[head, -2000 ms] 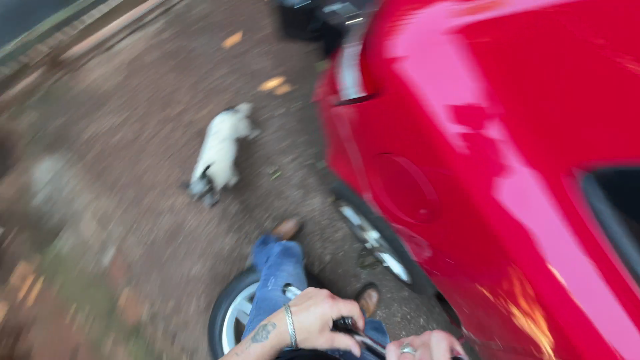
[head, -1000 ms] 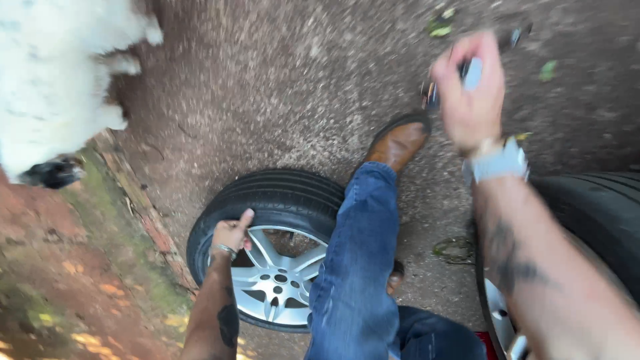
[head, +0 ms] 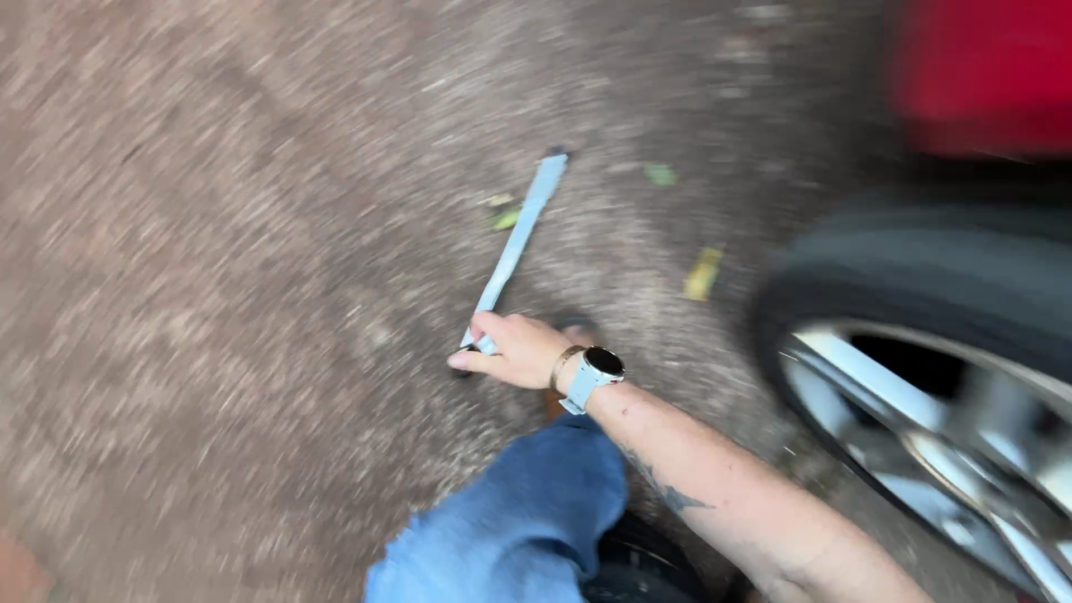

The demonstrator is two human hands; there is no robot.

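Observation:
My right hand [head: 512, 350], with a watch and a bracelet at the wrist, reaches in from the lower right. Its thumb and fingers are closed around the lower end of a long, flat, light-grey bar [head: 521, 239]. The bar slants up and slightly right over the rough ground, and its far tip is dark. Motion blur hides the exact kind of tool. My left hand is out of view.
A car wheel with a silver alloy rim [head: 913, 419] stands at the right, below red bodywork [head: 992, 75]. My jeans-clad leg [head: 519, 519] fills the bottom middle. A yellow leaf [head: 703, 273] and green leaves lie on the ground.
One second ago my left hand touched a loose wheel lying beside my leg; both are now out of view. My right hand now holds the bar's end. The view has shifted greatly.

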